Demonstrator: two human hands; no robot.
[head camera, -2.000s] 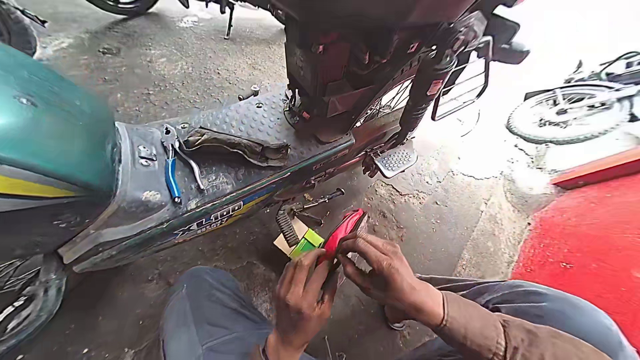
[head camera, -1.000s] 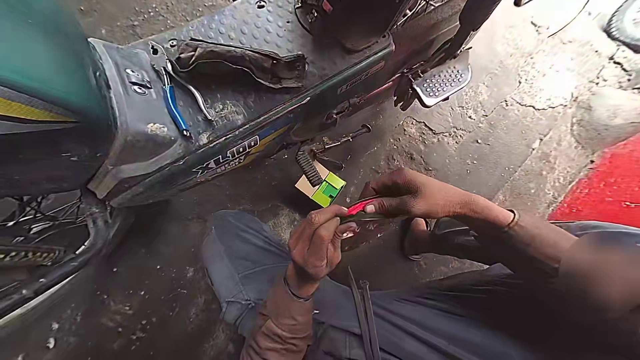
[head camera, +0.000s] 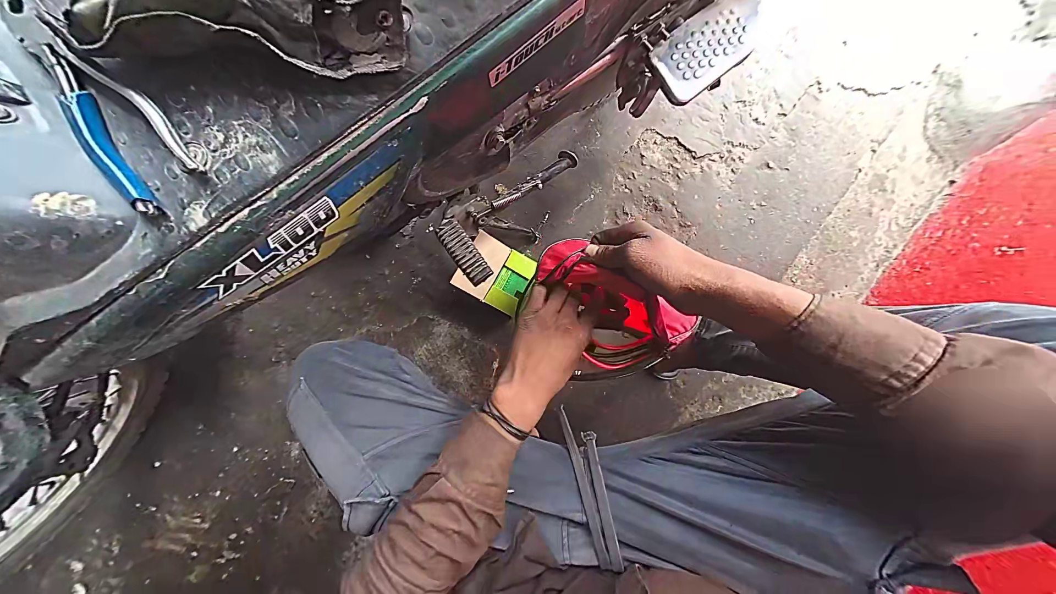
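Note:
A red and black round fabric item (head camera: 615, 309), perhaps a cap or pouch, is spread between both hands with its inside showing. My left hand (head camera: 549, 330) grips its near-left rim, fingers partly hidden inside. From the upper right, my right hand (head camera: 639, 256) pinches the top rim between thumb and fingers. Just left of the item, a green and tan cardboard box (head camera: 507, 285) rests on the ground beside the ribbed rubber pedal (head camera: 464, 250) of the moped.
The moped's side panel (head camera: 330, 206) crosses the upper left. On its footboard lie blue-handled pliers (head camera: 103, 153) and a dark worn cover (head camera: 247, 33). A metal foot pedal (head camera: 705, 49) juts out above. Part of a wheel (head camera: 74, 445) shows lower left, a red floor area (head camera: 982, 223) at right.
The red item, bunched between the fingers before, is now opened out into a round shape. The view has moved closer to the hands.

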